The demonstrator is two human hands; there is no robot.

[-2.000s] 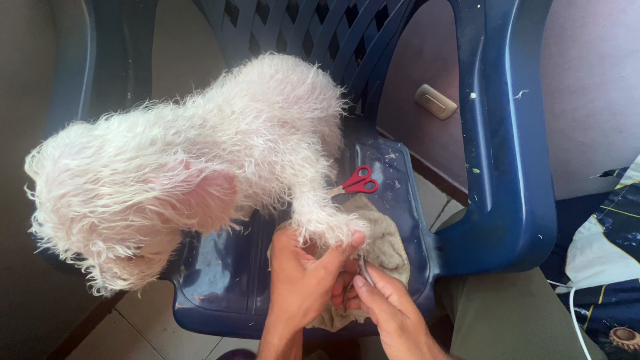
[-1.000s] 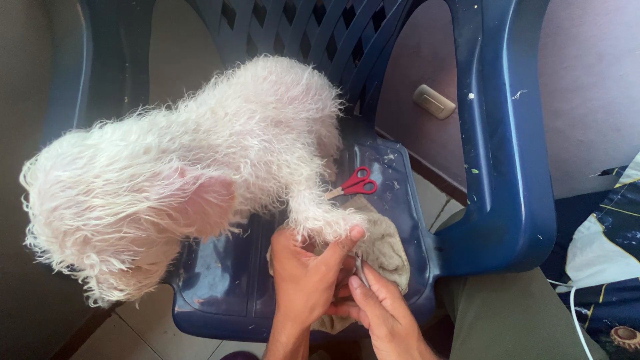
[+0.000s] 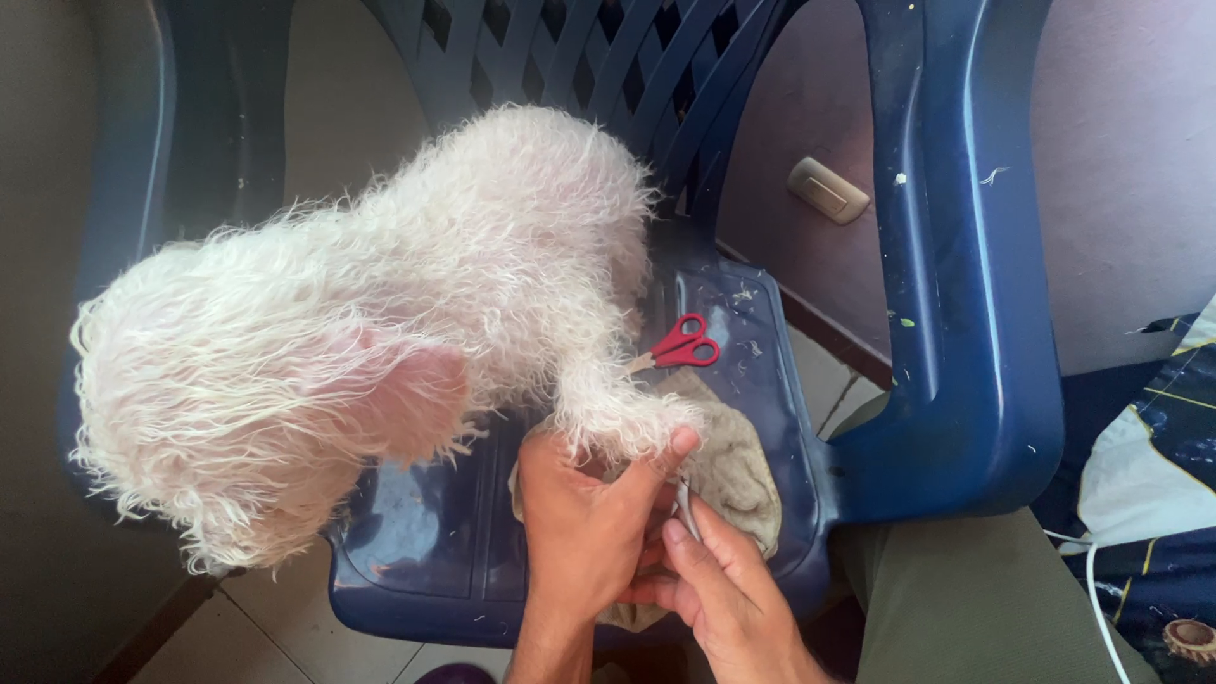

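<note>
A curly-haired white dog stands on the seat of a blue plastic armchair, its head toward the left. My left hand is closed around the dog's paw, the thumb lying along the fur. Just right of it, my right hand pinches a small metal tool whose tip is close to the paw; its exact kind is hard to tell. Red-handled scissors lie on the seat behind the paw, blades partly hidden by fur. Beneath both hands is a crumpled beige cloth.
The chair's armrest rises at the right, with hair bits on it. A light switch is on the wall behind. Patterned fabric and a white cable are at the far right, beside a trousered leg. Tiled floor shows below.
</note>
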